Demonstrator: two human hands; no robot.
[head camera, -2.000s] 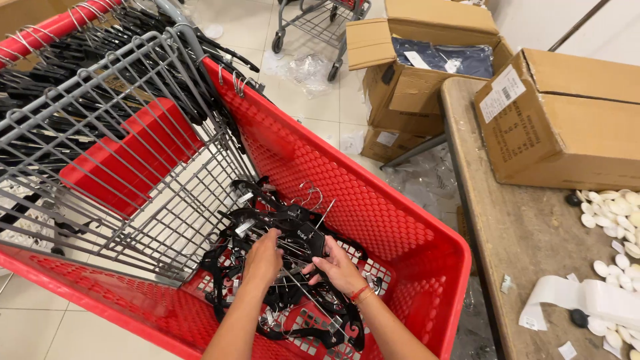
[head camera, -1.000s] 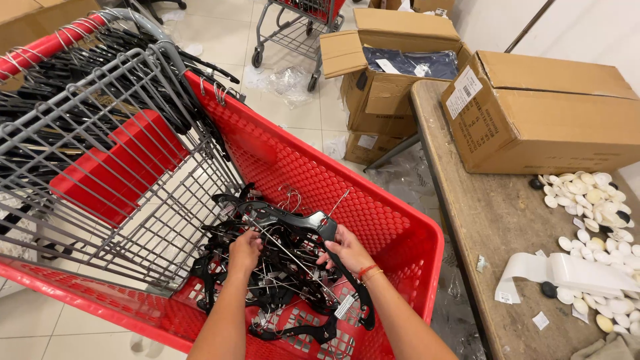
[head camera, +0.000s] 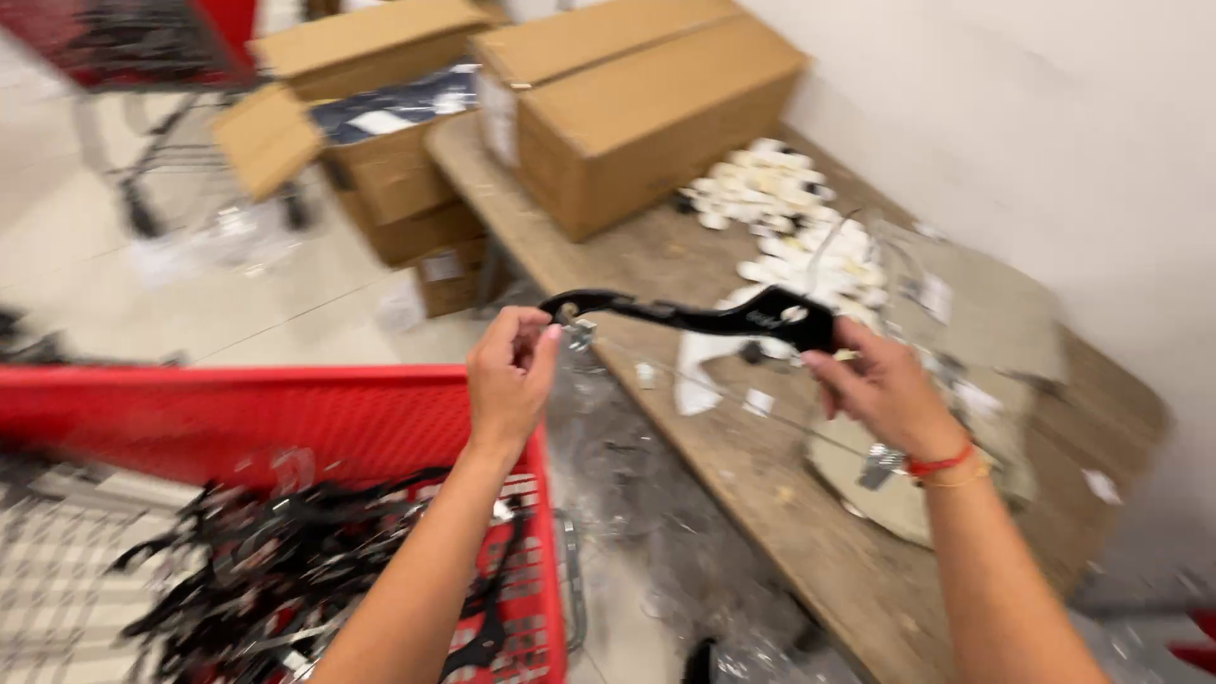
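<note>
A black plastic clothes hanger with a metal hook and metal clips spans both hands in the air, over the near edge of the table. My left hand pinches one end of it. The fingers of my right hand grip its other end, a red string bracelet at the wrist. Many more black hangers lie tangled in the red shopping cart at lower left. Beyond my right hand, a folded beige garment lies on the table, partly hidden by that hand.
A closed cardboard box and a pile of white plastic discs sit on the table. An open cardboard box holds dark wrapped goods beside it. Another cart stands at upper left; plastic wrap litters the floor under the table.
Both hands have left the hanger pile in the cart and lifted one hanger out, over the table's edge. The view has swung right, bringing the beige garment into sight.
</note>
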